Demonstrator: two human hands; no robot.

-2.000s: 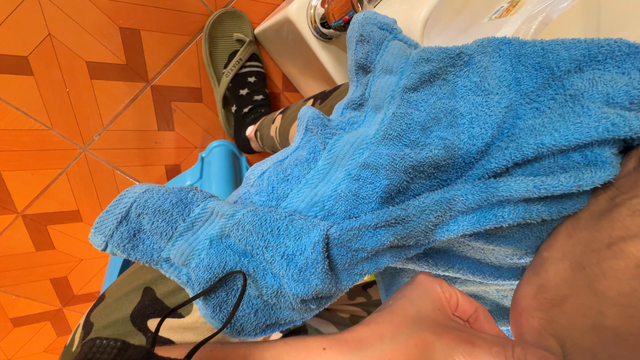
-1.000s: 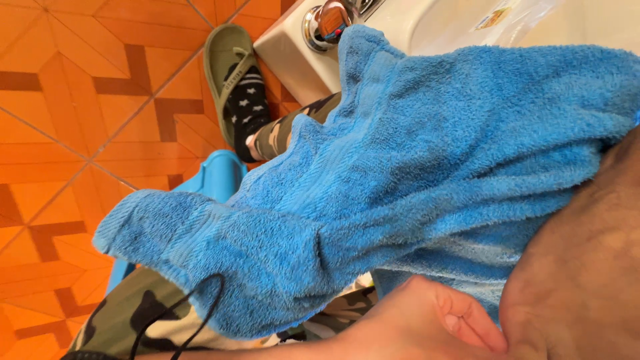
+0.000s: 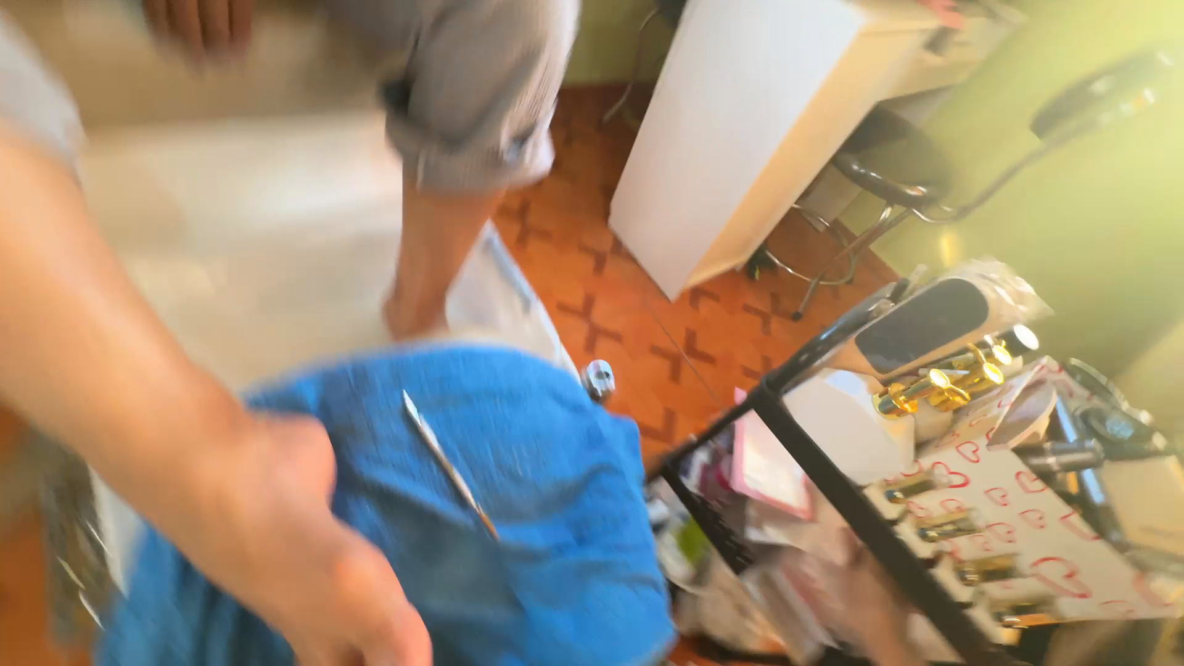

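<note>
A blurred forearm with a grey sleeve reaches in from the left edge, and my left hand [image 3: 324, 573] is at its end, beside and over the blue terry towel [image 3: 555, 481]. The fingers run off the bottom edge, so what they hold is hidden. On the towel lies a slim pointed metal tool [image 3: 450, 462], slanting down to the right. Behind the towel is a white basin [image 3: 250, 231] with a chrome knob [image 3: 599, 379] at its edge. My right hand cannot be made out.
Another person's bare lower leg [image 3: 439, 250] is by the basin, below a rolled grey trouser leg. To the right, a black-framed trolley [image 3: 851, 518] carries brass-coloured bits, a foot file [image 3: 916, 324] and heart-patterned paper. Beyond are a white cabinet [image 3: 740, 120] and a stool [image 3: 897, 176].
The view has swung far, to the trolley and another person's leg. The metal tool now shows on the towel. The slippered foot and camouflage trousers have left the view.
</note>
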